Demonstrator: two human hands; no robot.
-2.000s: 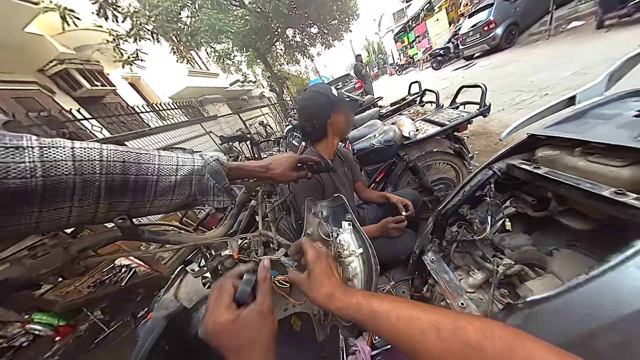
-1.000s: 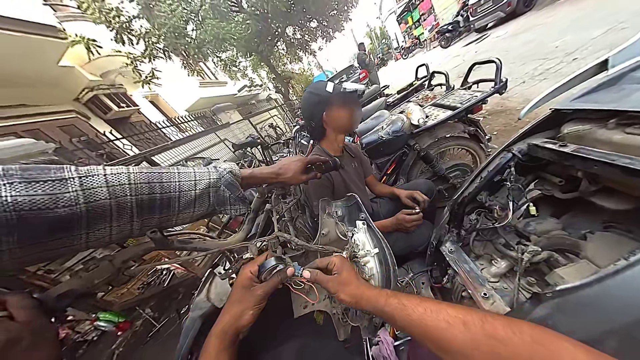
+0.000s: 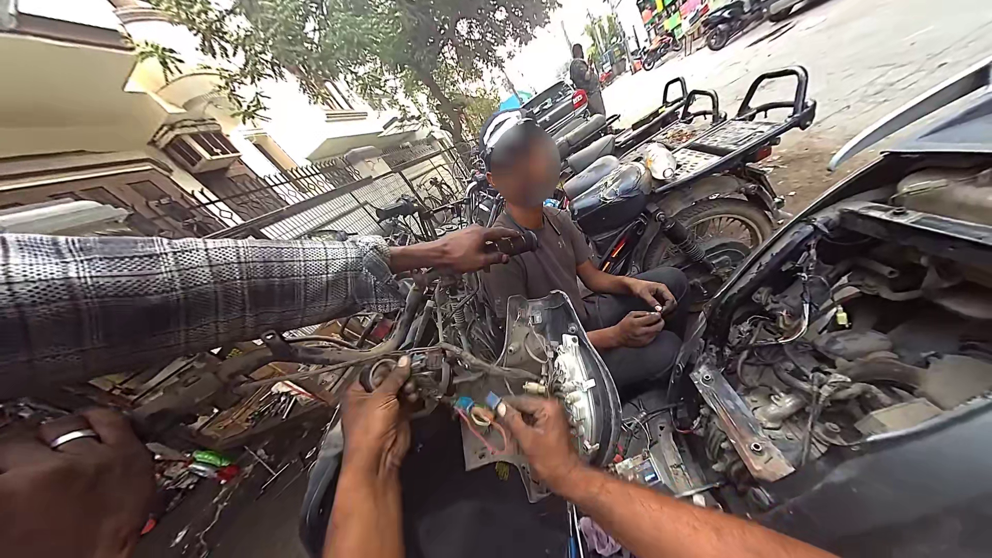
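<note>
In the head view, my left hand [image 3: 380, 415] grips a dark round part with a ring-shaped end [image 3: 377, 374] at the wiring on the handlebar. To its right, my right hand [image 3: 542, 434] pinches a small blue connector [image 3: 494, 401] between thumb and fingers. A second blue connector [image 3: 465, 404] with pink and yellow wires [image 3: 484, 434] lies just left of it, between my hands. Behind my right hand stands a scooter's front panel [image 3: 535, 325] with a clear lamp unit [image 3: 573, 380]. Whether the two connectors touch is hard to tell.
Another person's sleeved arm [image 3: 194, 302] reaches in from the left, a dark object in its hand. A ringed hand [image 3: 77, 473] is at lower left. A seated person [image 3: 550, 256] faces me. An uncovered vehicle body [image 3: 837, 372] stands right; loose parts lie on the ground at left.
My hands were close together at the connectors one second ago; now they are farther apart. The ringed hand at lower left has come further into view.
</note>
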